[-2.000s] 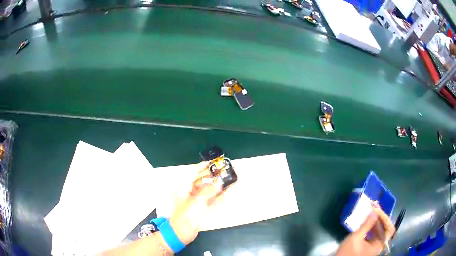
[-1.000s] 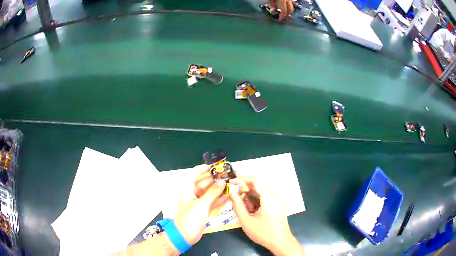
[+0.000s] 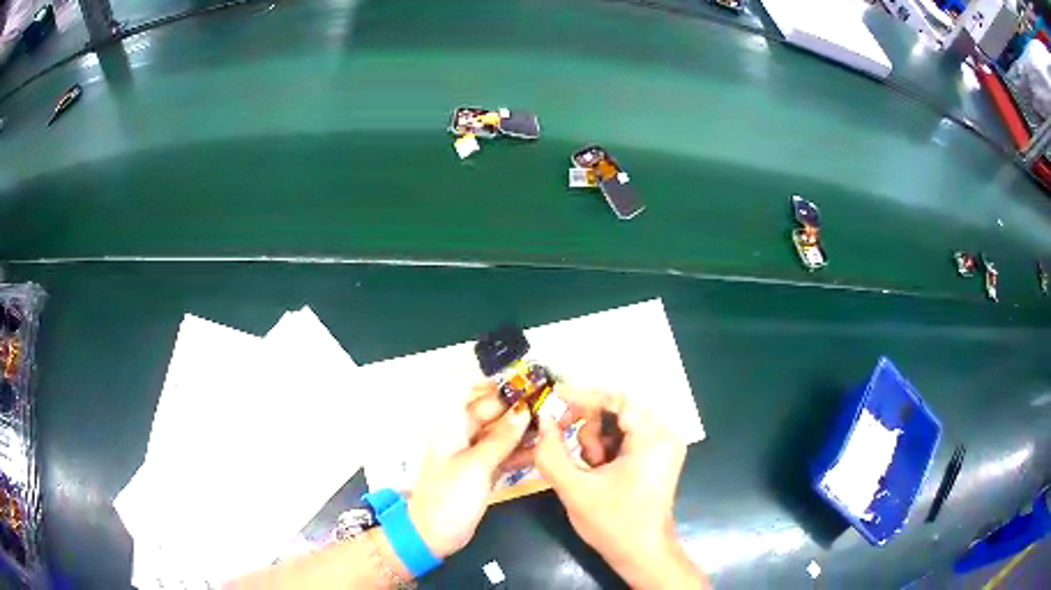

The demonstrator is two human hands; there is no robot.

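Observation:
My left hand [image 3: 467,461], with a blue wristband [image 3: 403,535], holds a small device assembly [image 3: 526,383] with orange flex inside. Its black display module [image 3: 503,349] hangs off the far side. My right hand [image 3: 611,473] touches the near right edge of the device, its fingertips pinching a small white piece [image 3: 554,407]. No tweezers can be made out. A long white adhesive sheet [image 3: 634,369] with small bluish marks and a yellowish near edge lies under both hands, partly hidden by them.
Overlapping white sheets [image 3: 242,426] lie left. A blue bin [image 3: 919,444] with white slips [image 3: 862,467] and a dark slim tool [image 3: 947,482] are at right. Several units, including one [image 3: 607,182], lie on the green conveyor [image 3: 346,196]. A wrapped tray [image 3: 17,426] is far left.
My right hand has come from the blue bin to the device and stayed there. The conveyor units have shifted right, and another has come into view. The other person's hand at the top has gone.

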